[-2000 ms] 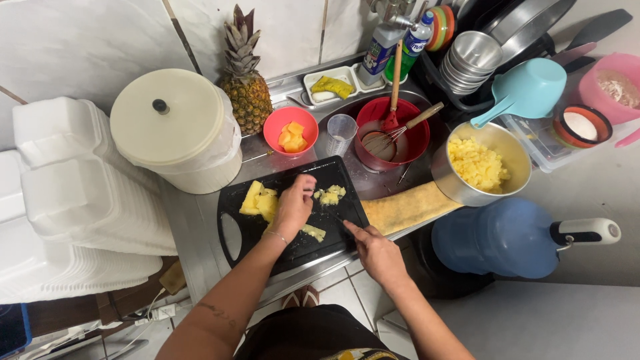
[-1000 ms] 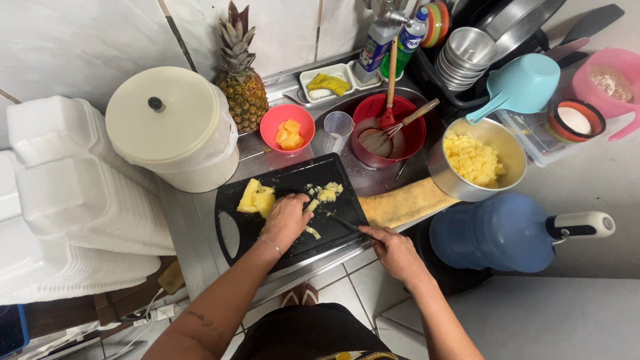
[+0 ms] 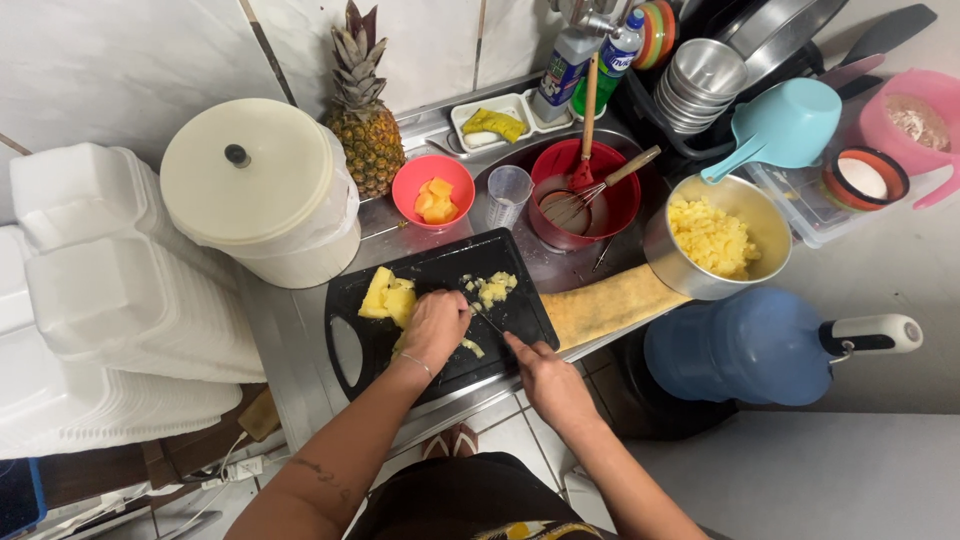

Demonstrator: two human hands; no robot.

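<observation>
On a black plastic cutting board (image 3: 495, 367), my left hand (image 3: 437, 328) presses down with bent fingers, apparently on pineapple that it mostly hides. My right hand (image 3: 551, 375) grips a knife (image 3: 489, 321), whose blade points up and left toward the left fingertips. Larger pineapple chunks (image 3: 386, 295) lie left of my left hand. Small chopped pineapple bits (image 3: 495, 288) lie to the upper right of the blade, and a thin strip rests below it. A metal pot (image 3: 772, 225) at the right holds chopped yellow pieces.
Behind the board stand a whole pineapple (image 3: 367, 142), a pink bowl of orange cubes (image 3: 433, 193), a measuring cup (image 3: 508, 196) and a red bowl with whisk (image 3: 585, 195). A lidded white bucket (image 3: 259, 187) and stacked foam containers (image 3: 112, 300) flank the left. A yellowish cloth (image 3: 611, 306) lies right.
Across the frames both hands stay over the board. My right hand and the knife have shifted slightly, and the chopped bits lie in a different arrangement than two seconds ago.
</observation>
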